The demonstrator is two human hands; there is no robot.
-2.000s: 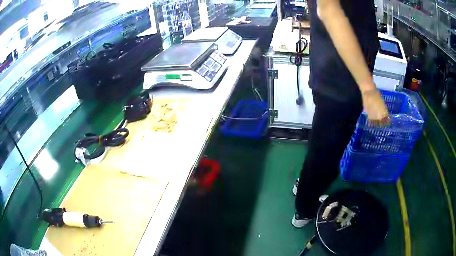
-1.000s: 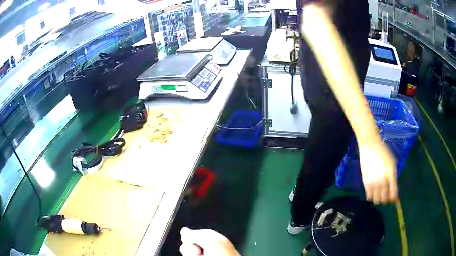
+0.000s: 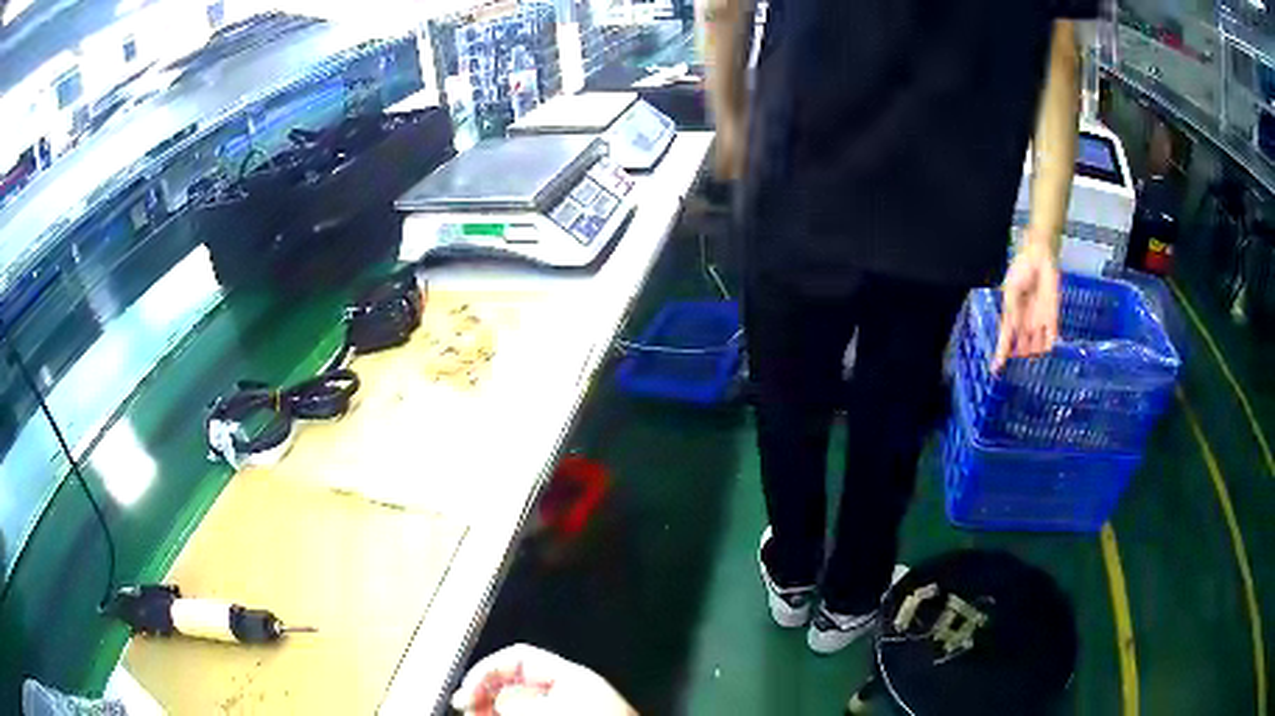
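Observation:
My right hand [image 3: 543,683] is at the bottom edge, cut off, beside the bench's front edge. Its fingers look curled; whether it holds something is too blurred to tell. My left hand is out of the picture. An electric screwdriver [image 3: 203,616] with a cream grip lies on brown cardboard [image 3: 329,560], bit pointing right. Farther up the bench, a black fan unit [image 3: 382,313] lies near small loose screws [image 3: 459,346], with a coiled black cable [image 3: 287,406] beside it. A clear plastic bag [image 3: 67,699] shows at the lower left corner.
Two weighing scales [image 3: 510,200] stand at the bench's [image 3: 490,560] far end. A person in dark clothes [image 3: 895,168] stands in the aisle. Stacked blue crates [image 3: 1049,476] are right of them; another blue crate [image 3: 682,350] is under the bench side. A black round stool [image 3: 979,643] stands lower right.
The other person has turned their back and moved left, their arm now hanging by the crates. My right hand came into view after the first frame and has since shifted slightly left and down.

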